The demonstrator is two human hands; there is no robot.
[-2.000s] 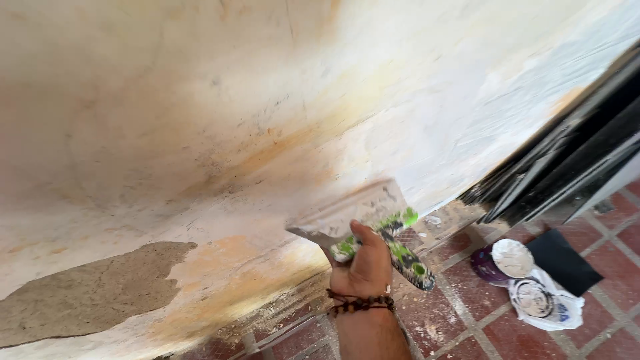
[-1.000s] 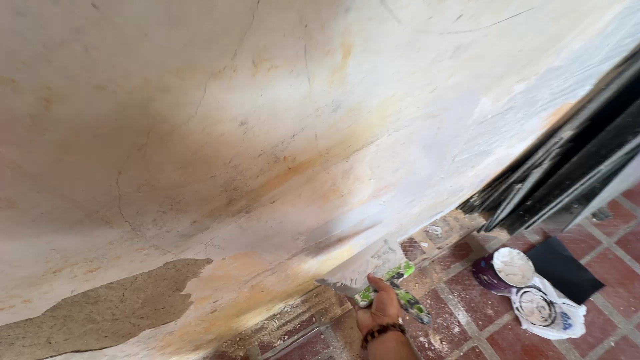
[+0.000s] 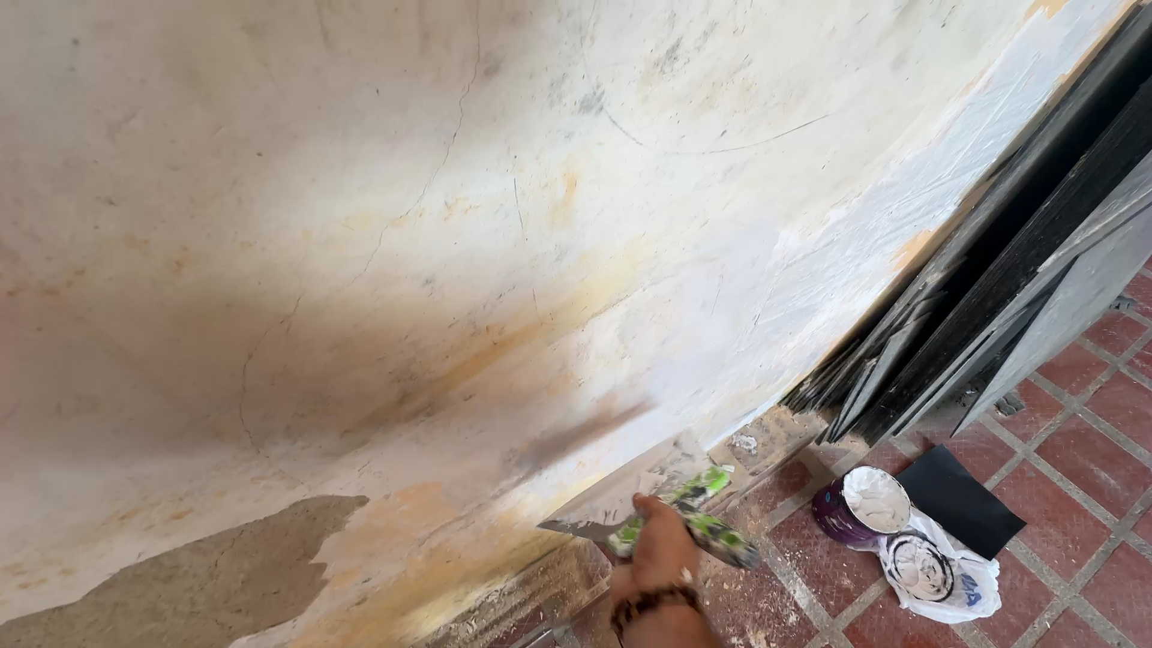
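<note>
My right hand (image 3: 659, 540), with a beaded bracelet at the wrist, grips a broad putty knife with a green and black handle (image 3: 724, 540). Its wide metal blade (image 3: 621, 493), smeared with pale filler, lies at the foot of the stained off-white wall (image 3: 504, 270); whether the edge touches the wall cannot be told. To the right of the hand, an open purple tub (image 3: 832, 515) of whitish filler stands on the floor. Its lid (image 3: 918, 565), coated with filler, lies on a white plastic bag (image 3: 976, 598) beside it. My left hand is out of view.
Dark, thin panels (image 3: 1008, 261) lean against the wall at the right. A black flat sheet (image 3: 963, 499) lies by the tub on red floor tiles (image 3: 1035, 576). Dust and crumbs are scattered along the wall's foot. A bare grey-brown patch (image 3: 207, 576) shows low on the wall at left.
Since two seconds ago, my right hand and the putty knife have moved lower, toward the foot of the wall. The knife has stayed in my grip.
</note>
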